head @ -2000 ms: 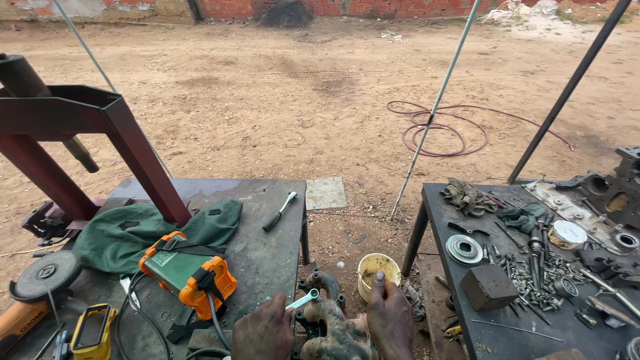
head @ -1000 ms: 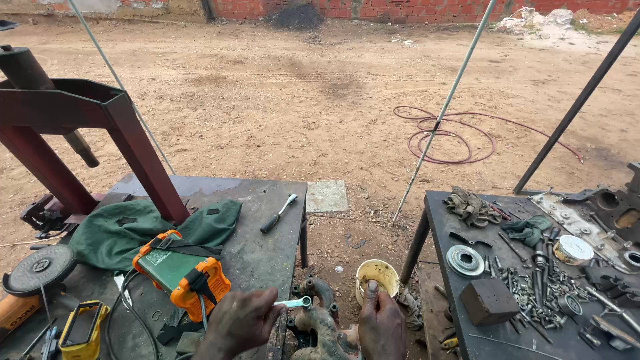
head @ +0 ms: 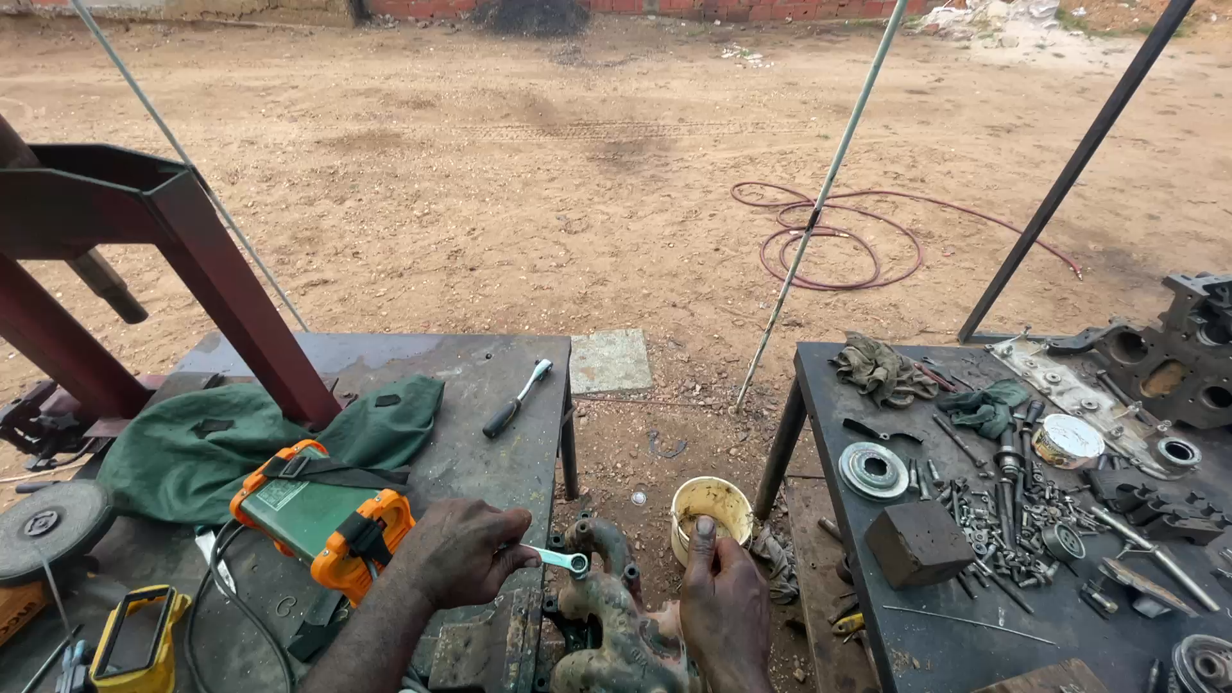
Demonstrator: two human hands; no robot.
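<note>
A ring-ended wrench point(head: 558, 559) is gripped between the thumb and fingers of my left hand point(head: 467, 553). Its ring lies over the upper left part of a rusty cast manifold point(head: 616, 626), which sits low in the middle beside the left bench. My right hand point(head: 724, 606) is at the manifold's right side, fingers curled and thumb up; whether it holds something small is hidden. Just beyond that hand stands a dirty cream bucket point(head: 712, 496). A ratchet handle point(head: 518, 397) rests on the left bench.
The left bench point(head: 481, 356) holds a green and orange machine point(head: 322, 515), a green cloth point(head: 173, 452), an angle grinder point(head: 48, 529) and a press frame point(head: 226, 289). On the right bench point(head: 924, 645) are a metal block point(head: 919, 544), many bolts and engine parts. A red hose point(head: 866, 284) lies coiled on the ground.
My left hand has swung the wrench from a steeper slant to a nearly level one, its ring still by the manifold. The right hand stays beside the manifold.
</note>
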